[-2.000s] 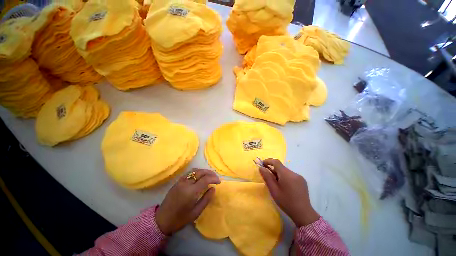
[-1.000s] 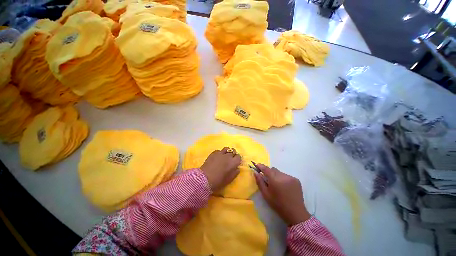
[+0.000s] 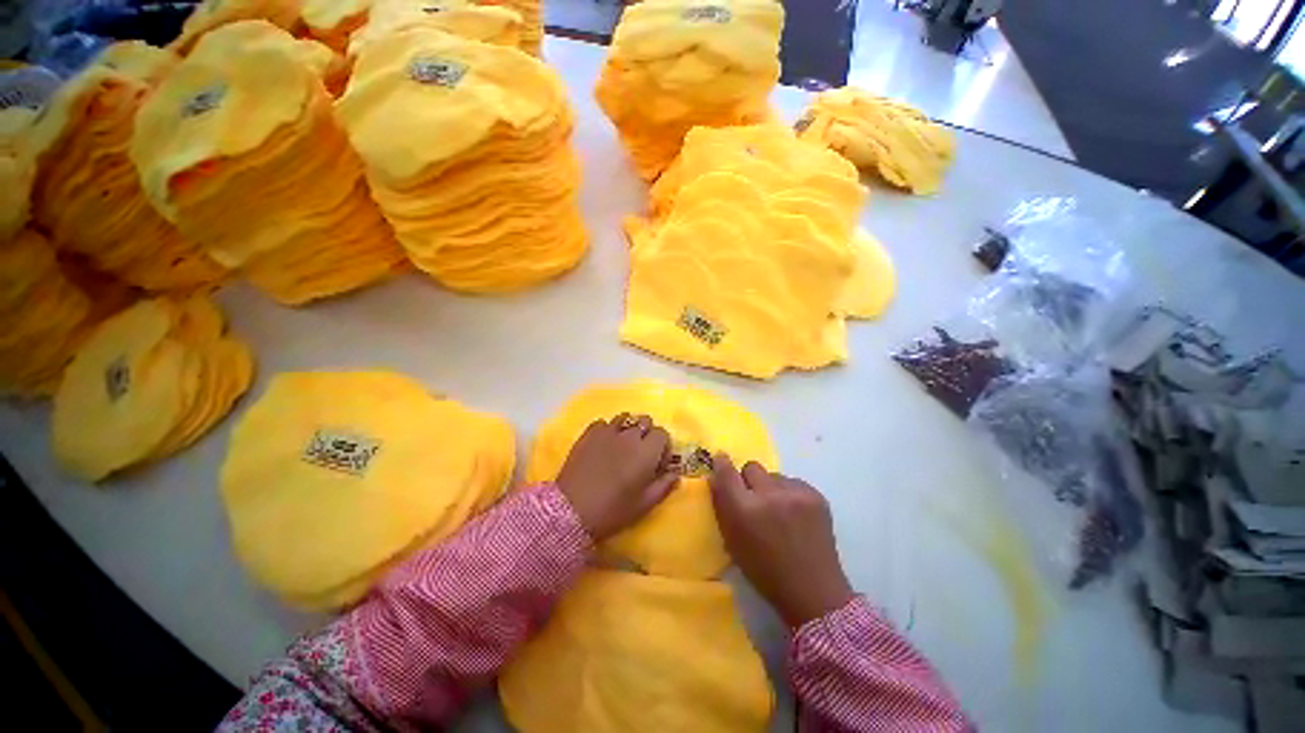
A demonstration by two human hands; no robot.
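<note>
A yellow panel lies on the small pile in front of me. Its sewn label shows between my hands. My left hand presses or pinches the panel at the label's left end. My right hand has its fingertips at the label's right end. The snips do not show clearly; my right hand's fingers may hide them. Another yellow panel lies nearest me, below the pile.
A low pile of labelled panels lies left. Tall yellow stacks stand at the back left. Overlapping panels lie beyond my hands. Clear plastic bags and grey fabric pieces lie right.
Both hands have moved from the near panel onto the pile panel. The snips' tips, seen a second ago in my right hand, no longer show, and the label is now uncovered between my fingers.
</note>
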